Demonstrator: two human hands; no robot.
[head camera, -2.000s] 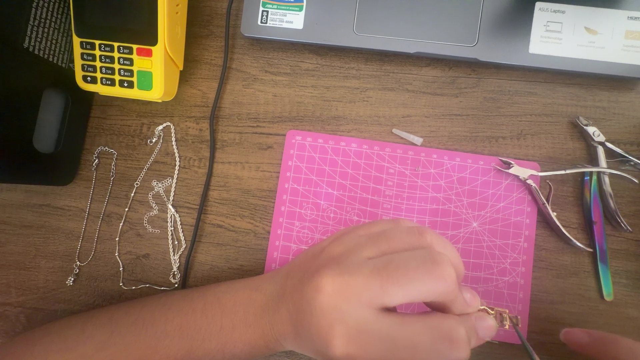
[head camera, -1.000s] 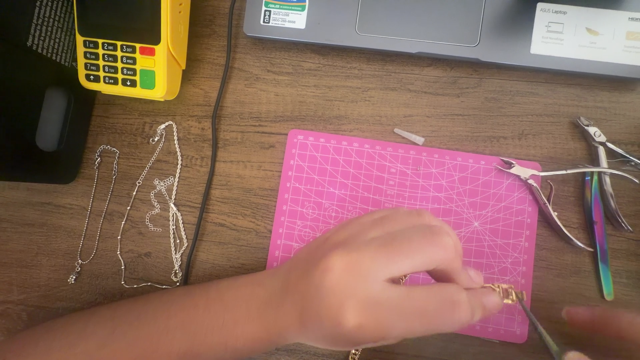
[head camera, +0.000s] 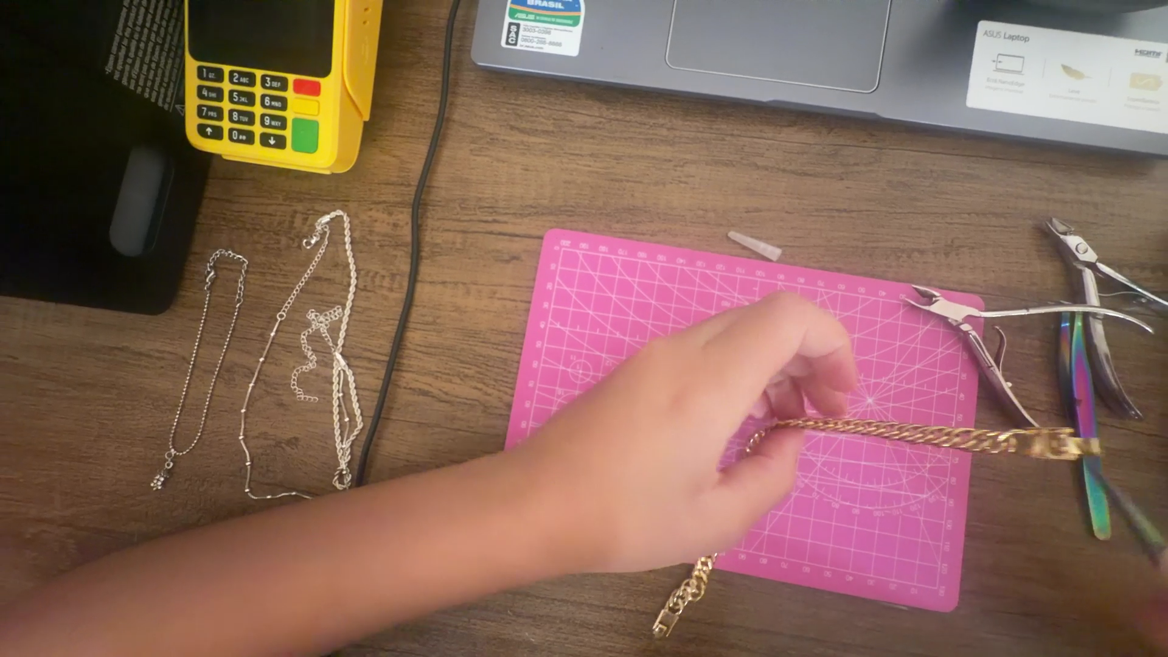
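Between thumb and fingers, my left hand (head camera: 693, 429) holds a gold curb-link chain (head camera: 894, 432) above the pink cutting mat (head camera: 611, 347). One length stretches taut to the right and ends at a gold clasp (head camera: 1049, 443). The other end hangs below my palm, past the mat's lower edge, with a clasp piece at its tip. A thin metal tool, blurred, meets the right clasp; its kind is hard to tell. My right hand (head camera: 1136, 593) is a blur at the lower right edge, by that tool, with its fingers not clear.
Cuticle nippers (head camera: 958, 315) lie on the mat's upper right corner, near more nippers (head camera: 1090, 274) and rainbow-coloured tweezers (head camera: 1081, 392). Silver chains (head camera: 342, 365) lie left of a black cable (head camera: 415, 228). A yellow card terminal (head camera: 351, 91) and a laptop (head camera: 776, 82) stand behind.
The chain, earlier bunched at my left fingertips, is now stretched out to the right. My left fingers have moved left, away from the clasp, and the right end has moved right.
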